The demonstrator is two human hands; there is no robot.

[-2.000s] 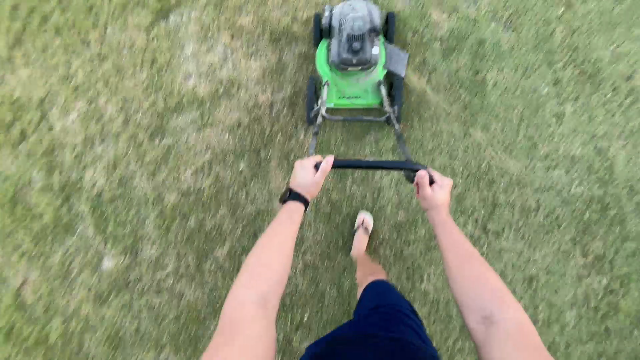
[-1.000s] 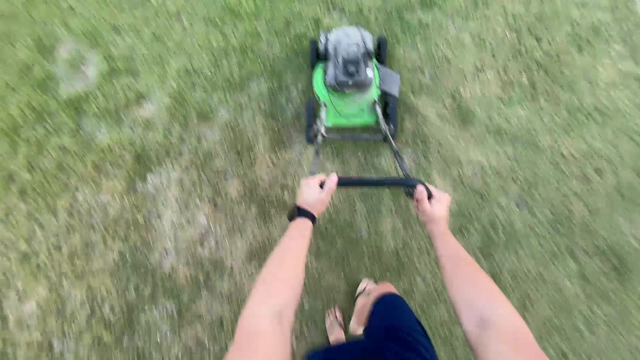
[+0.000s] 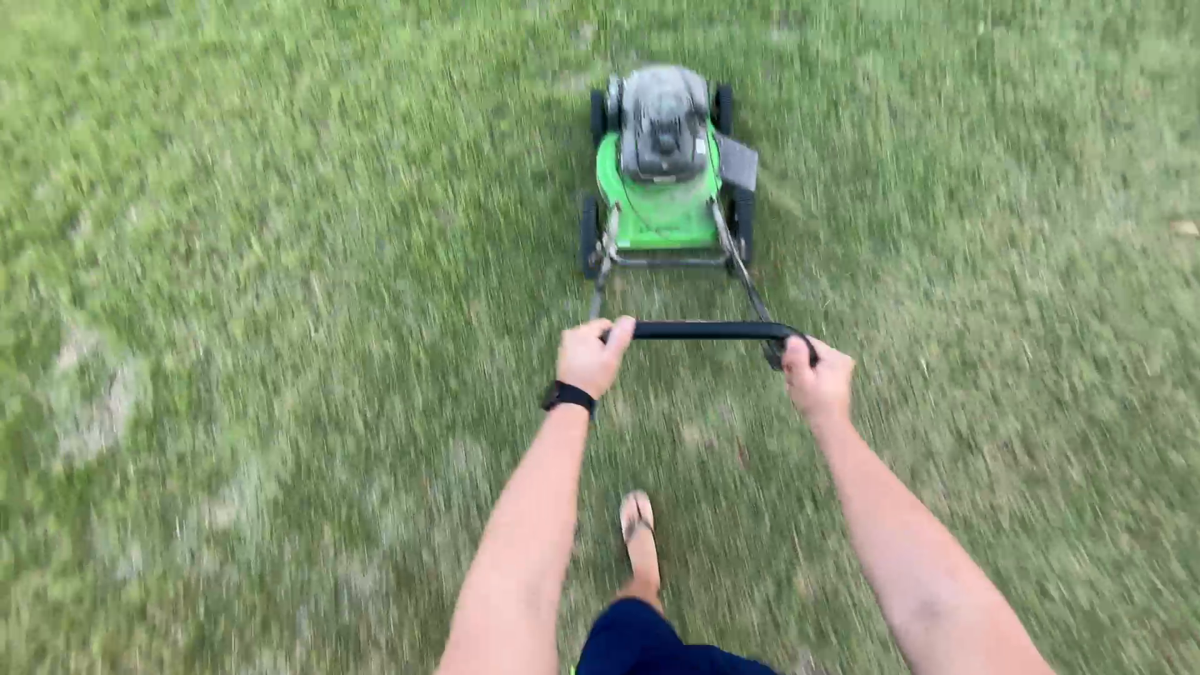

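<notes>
Both my hands grip the black handlebar (image 3: 703,330) of a walk-behind lawn mower. My left hand (image 3: 592,356), with a black watch (image 3: 568,397) on its wrist, is closed around the bar's left end. At the curved right end, my right hand (image 3: 817,377) is wrapped round the bar. Ahead of my hands is the mower's green deck (image 3: 661,214), with a grey and black engine (image 3: 664,122) on top and dark wheels at its corners. A grey side flap (image 3: 738,163) sticks out on the right.
Short grass (image 3: 328,281) surrounds the mower, blurred by motion. A bare, pale patch (image 3: 94,398) shows at the left. One foot in a flip-flop (image 3: 637,514) is forward on the grass below the handlebar. A small tan thing (image 3: 1185,228) lies at the right edge.
The mower and I have moved over the grass, with both hands staying on the handlebar. One foot is now forward, where two feet showed a second ago.
</notes>
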